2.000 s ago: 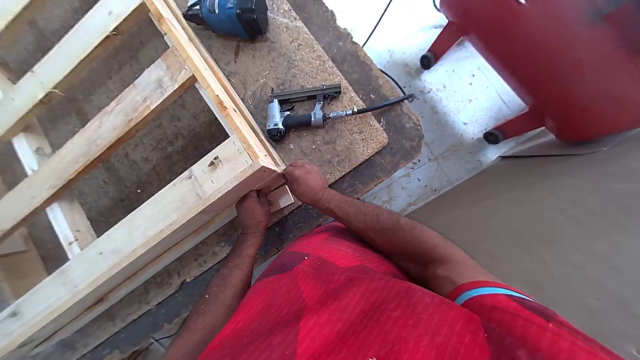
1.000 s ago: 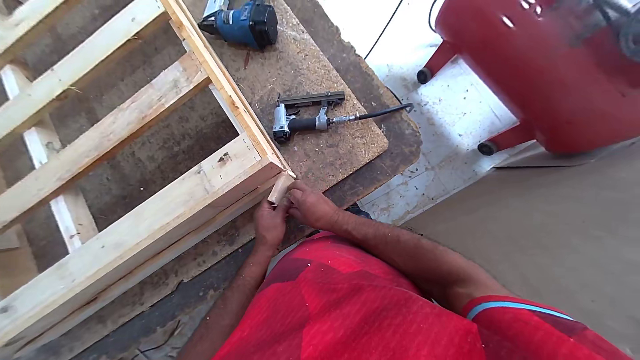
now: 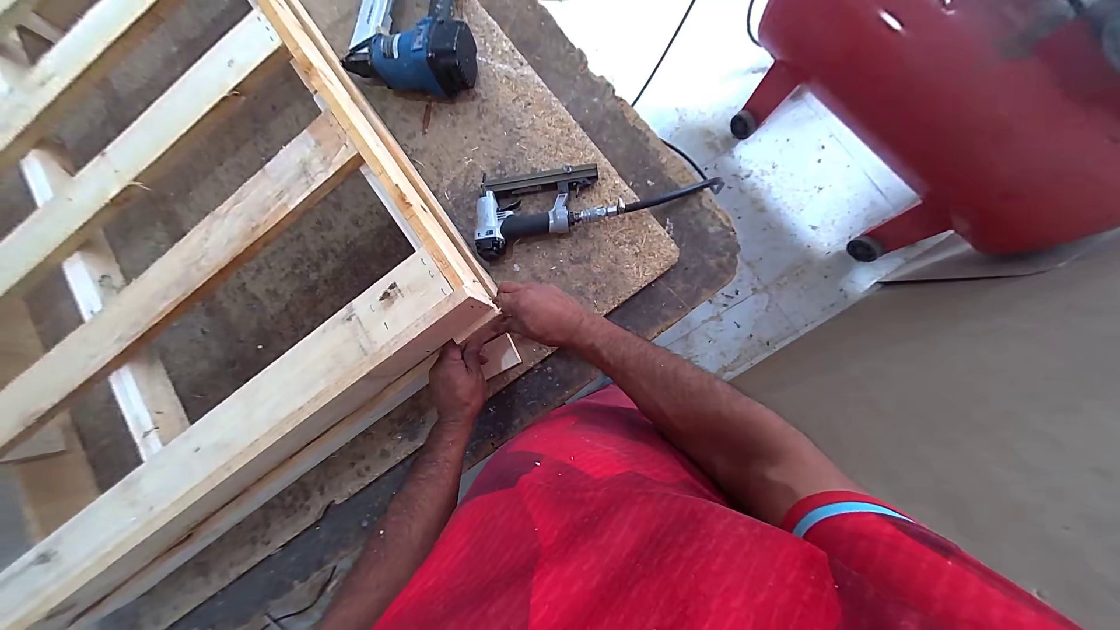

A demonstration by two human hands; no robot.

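Observation:
A slatted wooden frame [image 3: 236, 420] lies on the particle board at the left. At its near right corner, my left hand [image 3: 458, 381] is curled with its fingertips against the side of the frame. My right hand [image 3: 541, 313] meets the same corner from the right, its thumb side touching the wood. Between and below the hands shows the end of a small wood piece [image 3: 501, 356]; my fingers partly hide it, and whether either hand grips it is unclear. A pneumatic stapler [image 3: 525, 219] with a hose lies beyond my right hand.
A blue nail gun [image 3: 420, 57] lies farther back on the particle board [image 3: 604, 254], beside the frame. The stapler's black hose [image 3: 669, 194] runs over the board edge. A red tank on legs [image 3: 962, 114], like an air compressor, stands at the right on the pale floor.
One second ago both hands held a small wood piece up outside the corner. Now they are in against the corner, and the small piece shows lower, beneath the frame's top edge.

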